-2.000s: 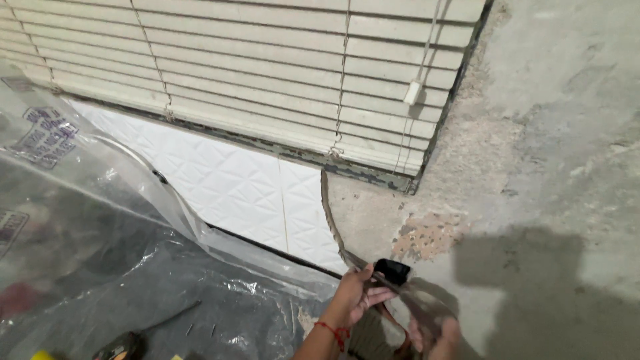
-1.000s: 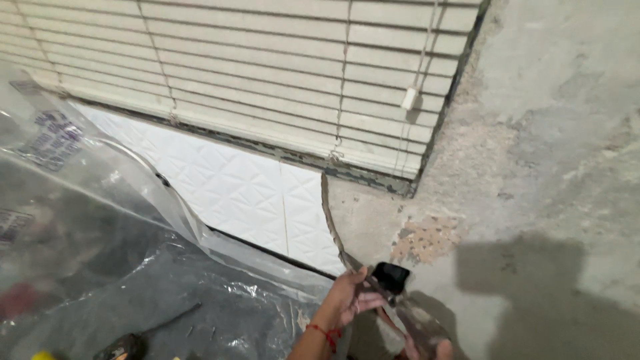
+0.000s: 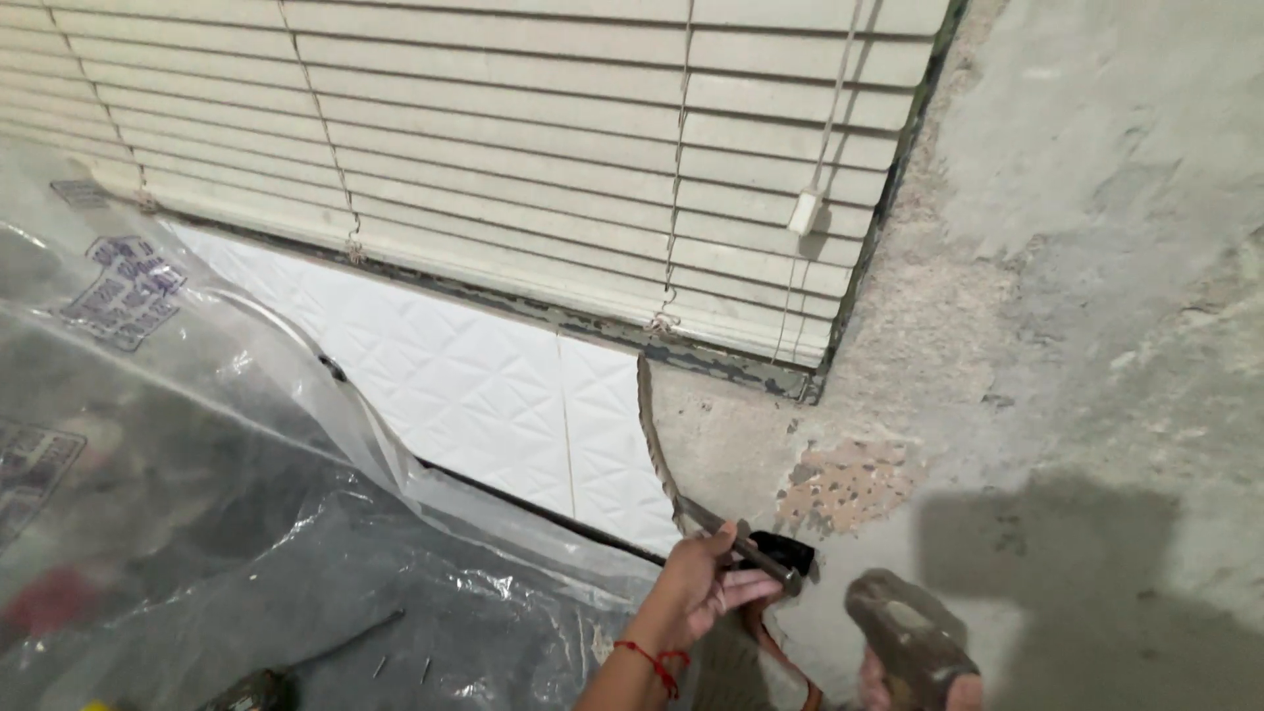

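Observation:
My left hand (image 3: 706, 588), with a red cord bracelet at its wrist, grips a metal chisel (image 3: 746, 548). The chisel's tip points up and left to the rough edge beside the white patterned tiles (image 3: 484, 405). Just past my fingers, a black box-like piece (image 3: 790, 551) sits at the wall. My right hand (image 3: 874, 681), cut off by the bottom edge, holds a blurred hammer (image 3: 908, 627); its head is apart from the chisel, to the right. A brown strip or cable (image 3: 775, 647), partly hidden, runs downward below my left hand.
White blinds (image 3: 513, 128) hang above a worn window frame (image 3: 731, 370), with a pull cord (image 3: 805, 212) at the right. Clear plastic sheeting (image 3: 296, 523) covers the lower left. A dark tool (image 3: 257, 689) and small nail-like pieces (image 3: 426, 671) lie at the bottom. Rough plaster wall (image 3: 1066, 247) fills the right.
The hammer has moved right, apart from the chisel and my left hand; earlier it was close to them. My left hand has stayed near the black piece.

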